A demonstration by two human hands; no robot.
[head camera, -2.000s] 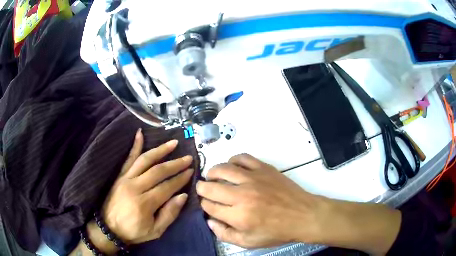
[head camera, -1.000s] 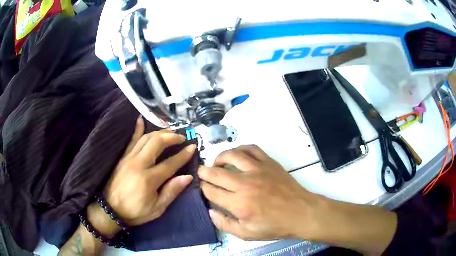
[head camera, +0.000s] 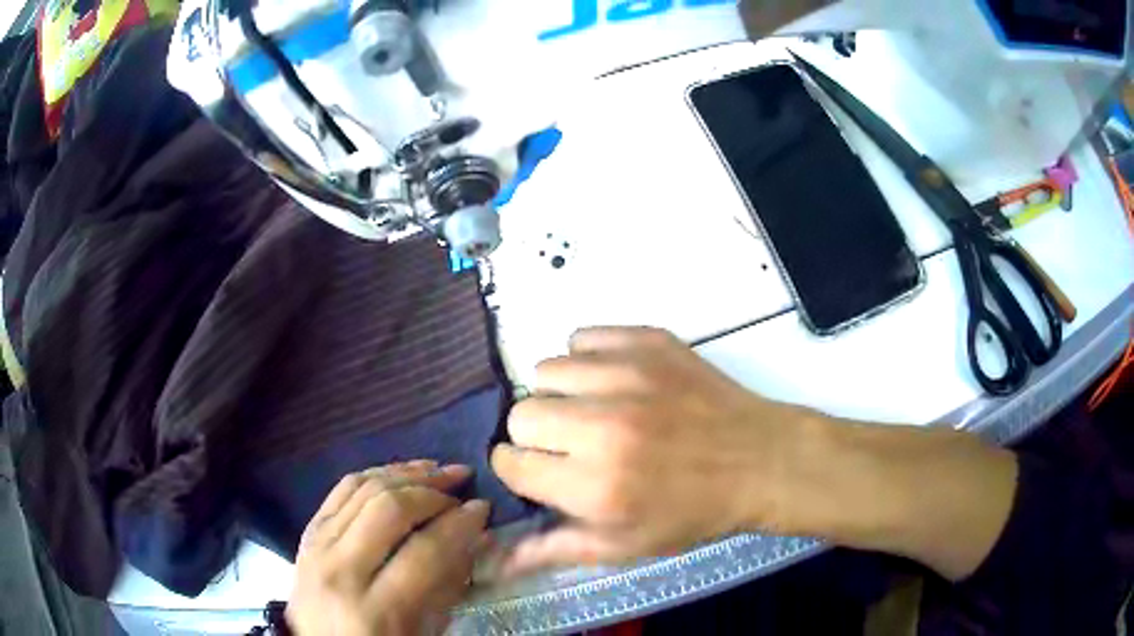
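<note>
The dark striped fabric panel (head camera: 373, 311) lies left of and under the sewing machine head (head camera: 323, 137), its right edge running to the presser foot. A plain navy band (head camera: 373, 437) forms its end nearest me. My left hand (head camera: 392, 540) is at the lower edge of the navy band, fingers curled on it. My right hand (head camera: 634, 447) is at the raw right edge, fingertips pinching the cloth below the needle area. The fingertips of both hands are partly hidden in the folds. The needle tip is too small to make out.
A smartphone (head camera: 808, 199) lies right of the needle area. Black shears (head camera: 1007, 298) and yellow-orange snips (head camera: 1030, 203) lie beyond it. A measuring strip (head camera: 647, 584) edges the table in front. An orange cord (head camera: 1119, 354) is at the far right, a yellow and red bag (head camera: 81, 37) at top left.
My left hand has moved from beside the presser foot down to the band's near edge, uncovering the striped cloth. My right hand stays at the right edge. The camera view has shifted.
</note>
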